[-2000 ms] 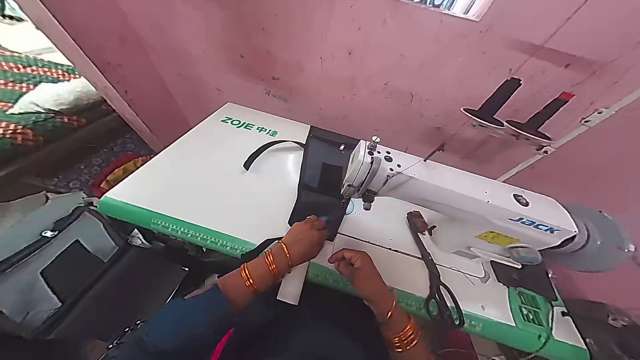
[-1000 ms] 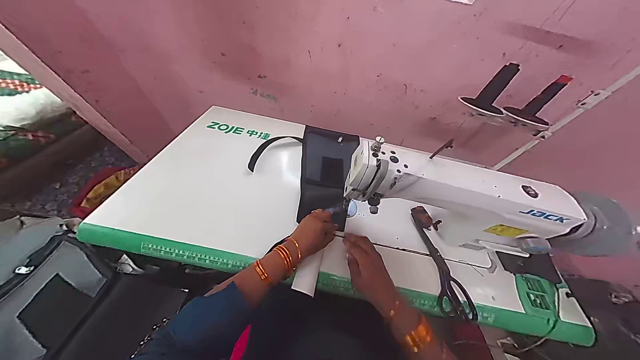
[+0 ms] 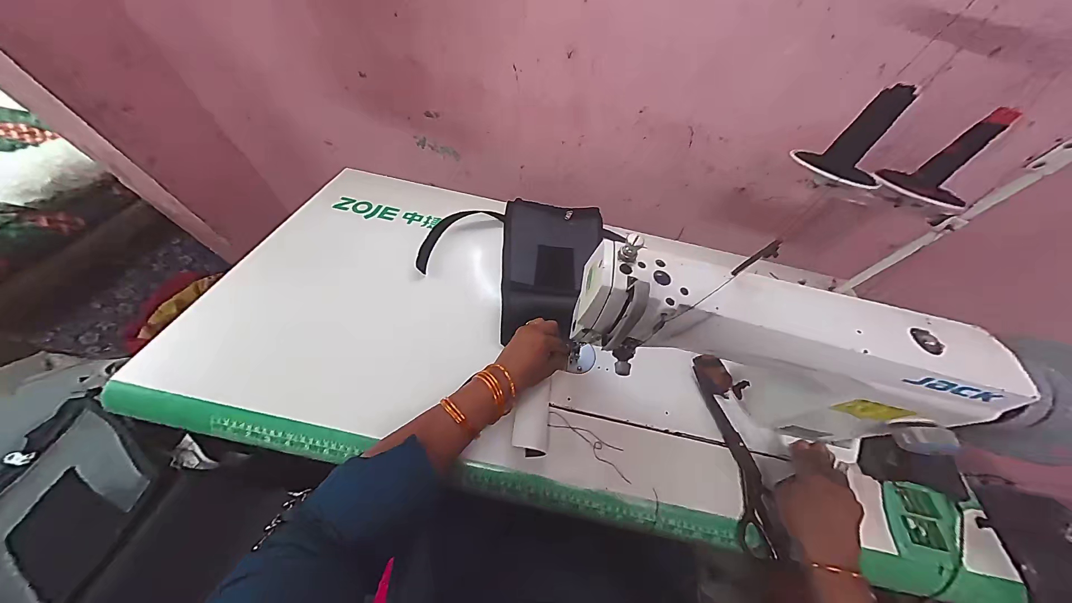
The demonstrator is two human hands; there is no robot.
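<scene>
My left hand [image 3: 538, 353] is on the near end of a black fabric piece [image 3: 548, 264], close to the needle area of a white sewing machine [image 3: 804, 327]. From under that hand a pale strip [image 3: 531, 419] hangs toward the table's near edge. A black strap [image 3: 448, 234] curves left from the fabric's far end. My right hand [image 3: 819, 494] is at the base of the machine, to the right of the black scissors [image 3: 737, 452]; its fingertips are partly hidden, and whether it grips anything is unclear.
The white sewing table [image 3: 318, 310] has a green front edge with a ruler. Loose threads [image 3: 596, 444] lie near that edge. Two dark thread spools [image 3: 871, 134] stand by the pink wall [image 3: 536, 100]. A green control panel [image 3: 919, 517] is at right; grey and black bags [image 3: 75, 486] are at lower left.
My right hand has moved right, away from the pale strip and my left hand, to the machine's base beyond the scissors. My left hand remains at the black fabric piece near the needle.
</scene>
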